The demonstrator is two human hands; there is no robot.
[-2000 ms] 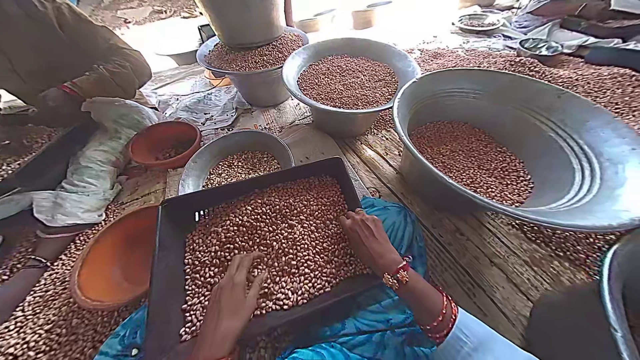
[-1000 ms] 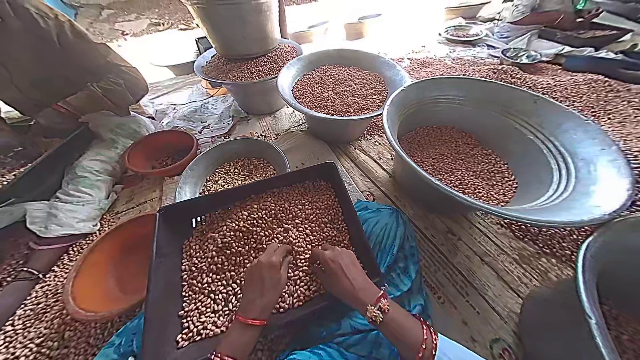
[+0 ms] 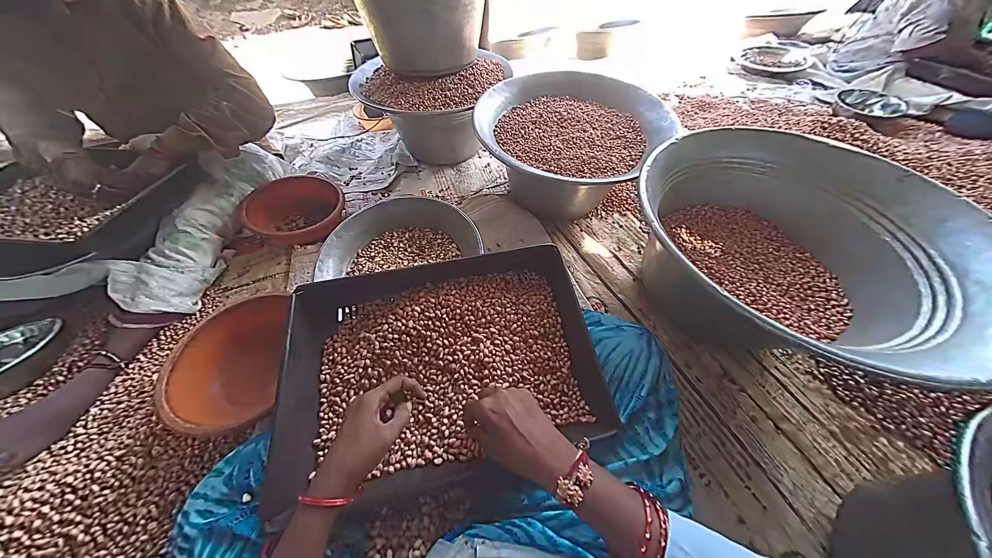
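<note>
A black rectangular tray point(image 3: 283, 442) rests across my lap on blue patterned cloth point(image 3: 639, 387). Reddish-brown nuts or seeds point(image 3: 457, 325) are spread over its floor. My left hand point(image 3: 372, 426) is over the near left part of them, thumb and forefinger curved with a gap between; whether a piece lies in the fingers is unclear. To its right, my right hand point(image 3: 515, 430) is low at the near edge of the pile, fingers curled down and their tips partly hidden. Just beyond the tray stands a metal basin point(image 3: 337, 248) of paler nuts or seeds.
An orange bowl point(image 3: 225, 372) leans at the tray's left, with a smaller clay bowl point(image 3: 329, 213) behind. A large metal basin point(image 3: 891, 232) and a filled one point(image 3: 535, 186) stand right. At left, a co-worker's hands are over another black tray point(image 3: 139, 209). Loose nuts or seeds cover floor areas.
My left hand has drawn back toward the near left, away from my right hand. Two seconds ago my right hand was at the tray's right side; now it is nearer the middle.
</note>
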